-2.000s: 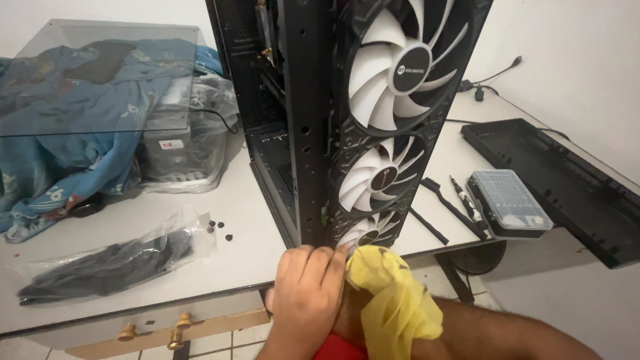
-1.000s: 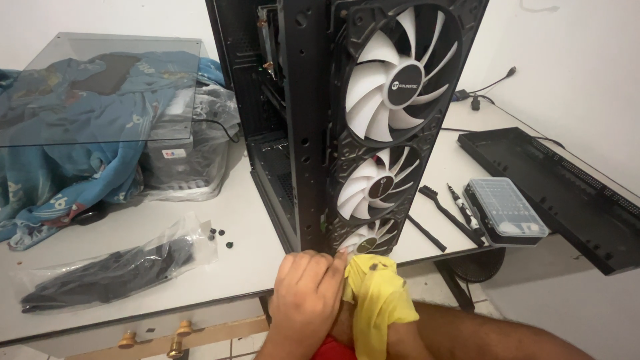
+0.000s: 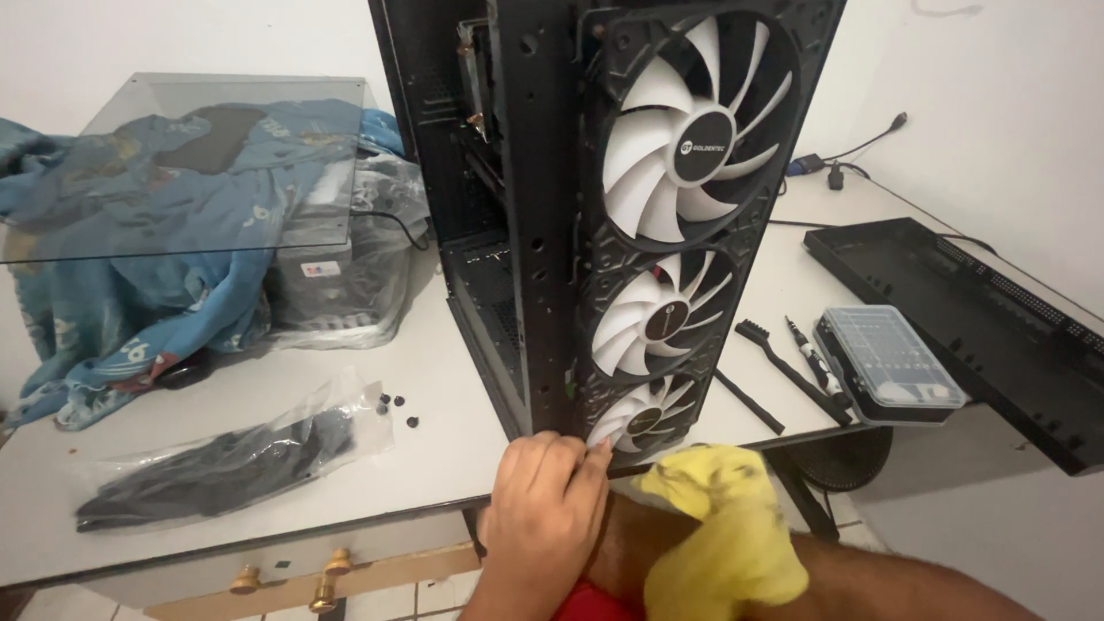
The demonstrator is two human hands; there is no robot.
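A black computer case (image 3: 539, 259) stands upright on the white table, its side open and its front fitted with three white-bladed fans: a top fan (image 3: 677, 147), a middle fan (image 3: 634, 323) and a bottom fan (image 3: 617, 427). My left hand (image 3: 548, 509) has its fingers curled against the case's lower front edge, with fingertips close to the bottom fan. Just to the right hangs a yellow cloth (image 3: 724, 526) with dark smudges, held in my right hand, which the cloth mostly hides. My right forearm (image 3: 906, 573) comes in from the lower right.
At right lie a black brush (image 3: 780, 366), a dark rod (image 3: 749, 401), a pen-like tool (image 3: 815, 362), a clear-lidded box (image 3: 893, 358) and a long black panel (image 3: 966, 319). At left are small screws (image 3: 412, 422), a plastic bag (image 3: 241, 457), blue fabric (image 3: 172, 302) and a glass panel (image 3: 224, 198).
The yellow cloth has moved right, away from my left hand and the bottom fan. My left hand remains at the lower edge of the case.
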